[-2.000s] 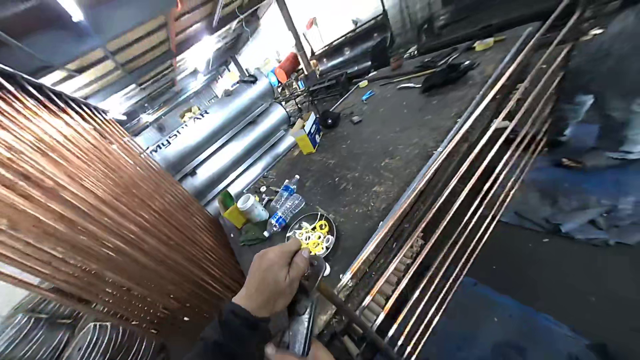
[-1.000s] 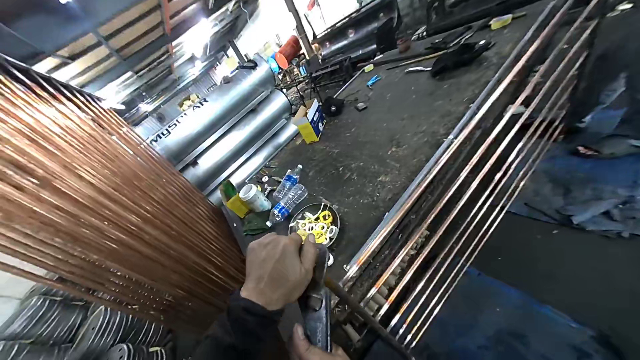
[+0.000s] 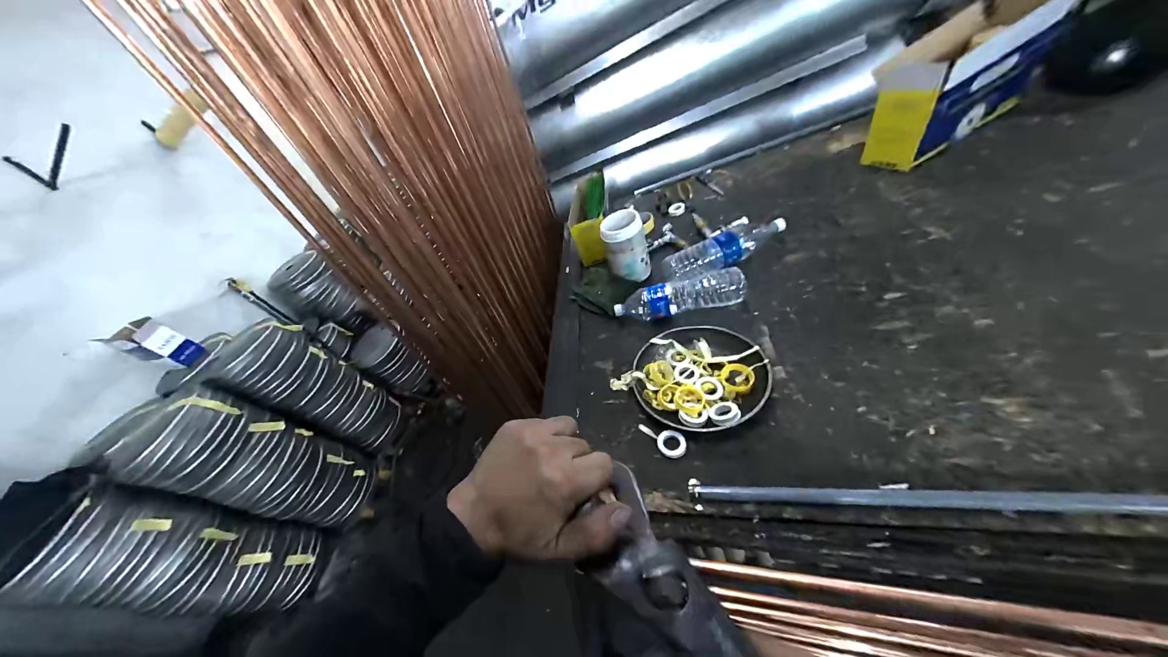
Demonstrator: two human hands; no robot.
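Observation:
My left hand (image 3: pixel 547 493), in a dark sleeve, is closed at the upper end of a grey metal hand tool (image 3: pixel 652 570), whose exact kind I cannot tell. The tool slants down to the bottom edge. A skin-toned sliver beside it there may be my right hand; its grip is hidden. Above and right of my left hand, a round metal dish (image 3: pixel 765 388) holds several white and yellow rings of tape. One white ring (image 3: pixel 671 444) lies outside the dish. Copper tubes (image 3: pixel 912 607) run along the lower right.
Two plastic bottles (image 3: pixel 698 292), a white tub (image 3: pixel 625 245) and a yellow-blue carton (image 3: pixel 949 100) stand or lie on the dark bench (image 3: pixel 912 347). A grey bar (image 3: pixel 931 499) lies along its edge. Upright copper tubes (image 3: pixel 438 182), coiled stock (image 3: pixel 219 447) and silver rolls (image 3: pixel 712 82) are around it.
The view has swung left and down, bringing the coiled stock into fuller view. My left hand stays closed at the tool. The second hand, seen at the bottom earlier, is now almost wholly out of frame.

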